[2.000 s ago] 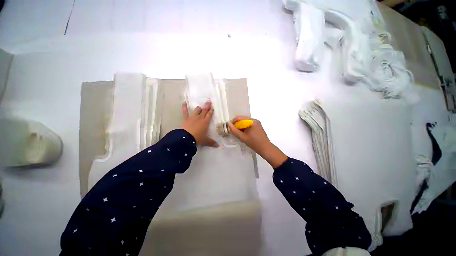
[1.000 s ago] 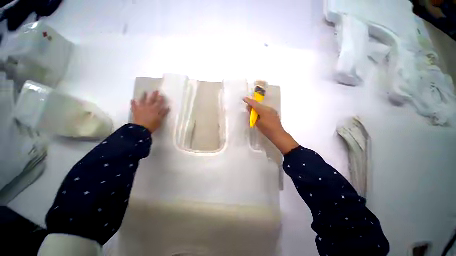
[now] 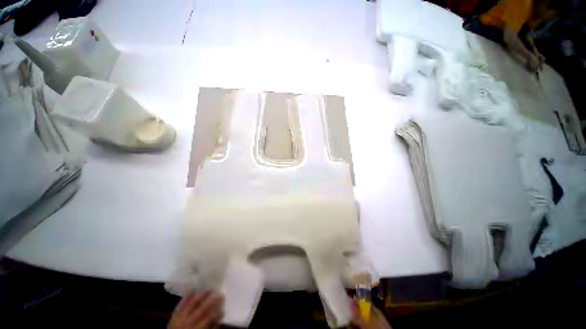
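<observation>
A white vest-shaped garment panel (image 3: 276, 183) lies on a grey-beige board (image 3: 209, 115). Two straps and a U-shaped opening with pale edge lines are at the top. Its near part has a curved opening and two more straps at the table's front edge. My left hand (image 3: 196, 310), cut off by the bottom edge, is closed at the left near strap. My right hand (image 3: 371, 316), also cut off, holds the glue brush (image 3: 364, 297) with bristles up, beside the right near strap. Its contact with the strap is unclear.
At left are a glue pot (image 3: 119, 122) on its side, a larger white jug (image 3: 80, 54) and stacked panels (image 3: 38, 173). At right are a stack of panels (image 3: 479, 180) and bulky white pieces (image 3: 443, 67). A person's hand (image 3: 534, 61) shows at top right.
Both hands have moved from the upper part of the panel down to its near end. The brush came along in my right hand. The view has shifted, showing the table's front edge and the near straps.
</observation>
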